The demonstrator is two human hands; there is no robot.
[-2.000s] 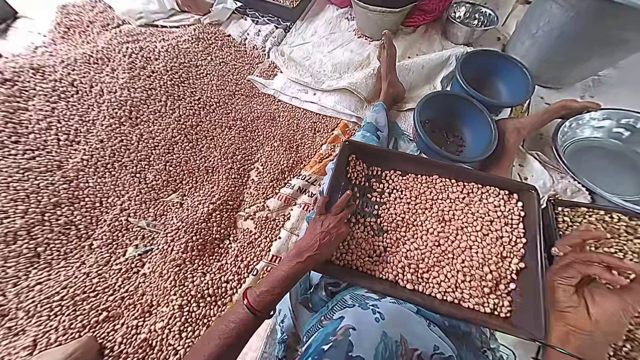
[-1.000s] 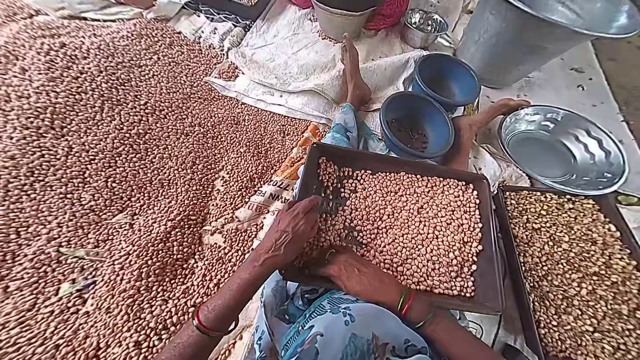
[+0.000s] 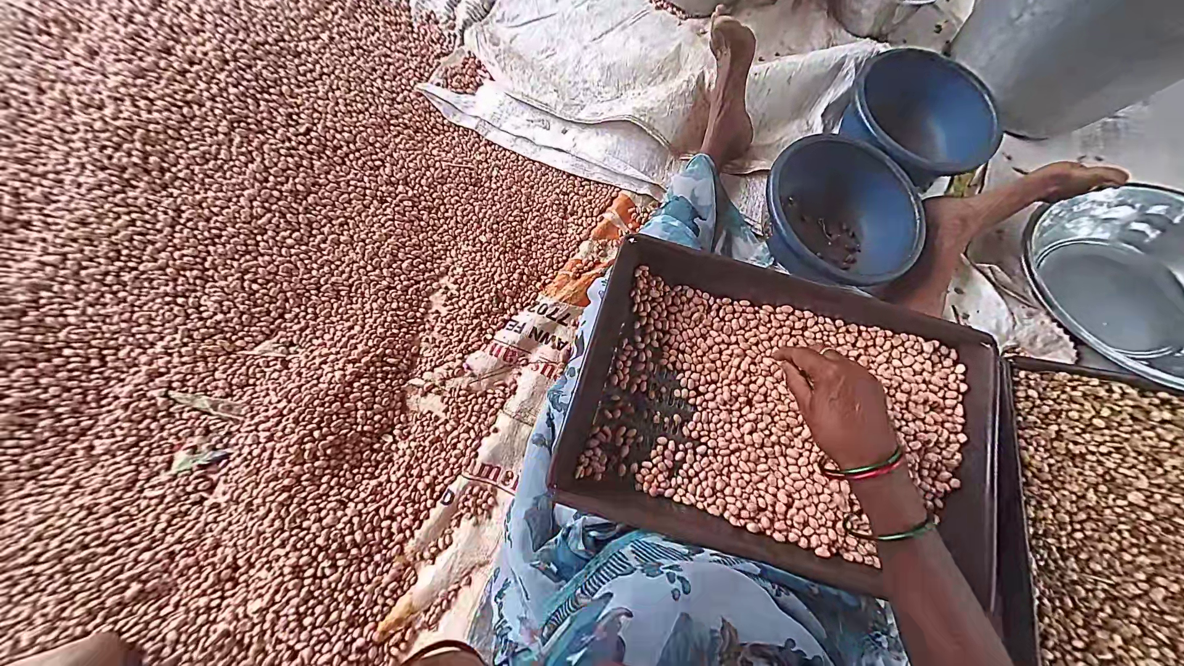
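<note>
A dark rectangular tray (image 3: 597, 365) rests on my lap, tilted in view, with pale pinkish nut-like kernels (image 3: 740, 416) spread over most of it. Its left part shows dark bottom between scattered kernels. My right hand (image 3: 828, 398), with red and green bangles at the wrist, is over the kernels right of the tray's middle. Its fingers are bent, thumb and forefinger close together; whether a kernel is between them cannot be told. Of my left arm only a bangle (image 3: 444, 647) shows at the bottom edge; the hand is out of view.
A large heap of kernels (image 3: 231, 277) covers the left side. Two blue bowls (image 3: 846, 208) stand beyond the tray, the nearer with dark bits inside. A metal basin (image 3: 1110, 287) and a second filled tray (image 3: 1101, 499) are at right. White sacks (image 3: 592, 74) lie ahead.
My left hand has left the tray's left side and gone out of view. My right hand, at the tray's near left edge one second ago, is now over the kernels. The view has shifted.
</note>
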